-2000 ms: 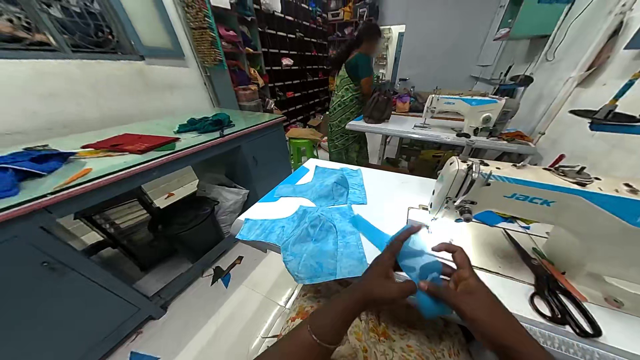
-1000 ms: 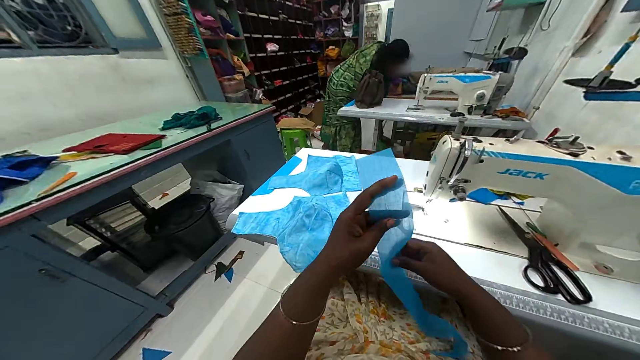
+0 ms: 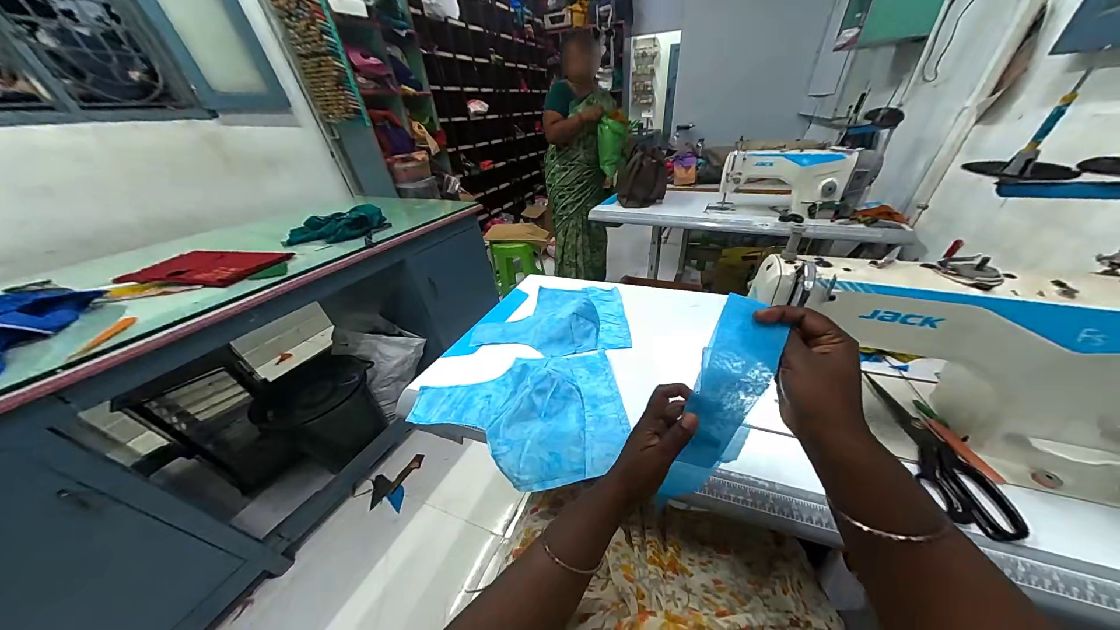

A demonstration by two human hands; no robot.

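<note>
Between my two hands a strip of sheer blue fabric is held up over the front of the white sewing table. My right hand pinches its upper right corner. Lower down, my left hand grips its left edge. Two cut blue garment pieces lie flat to the left, a nearer one and a farther one. To the right stands a Jack sewing machine, its needle area partly hidden. Black-handled scissors rest in front of it, beside an orange-handled tool.
A glass-topped counter at left holds red folded cloth and dark green cloth. A second sewing machine stands behind. A person in a green sari stands near shelves, holding a green bag. A measuring tape strip runs along the table's front edge.
My right hand has moved right and now grips the blue strip's upper corner; my left hand holds it lower down. The person behind, bent over a second ago, stands upright with a green bag.
</note>
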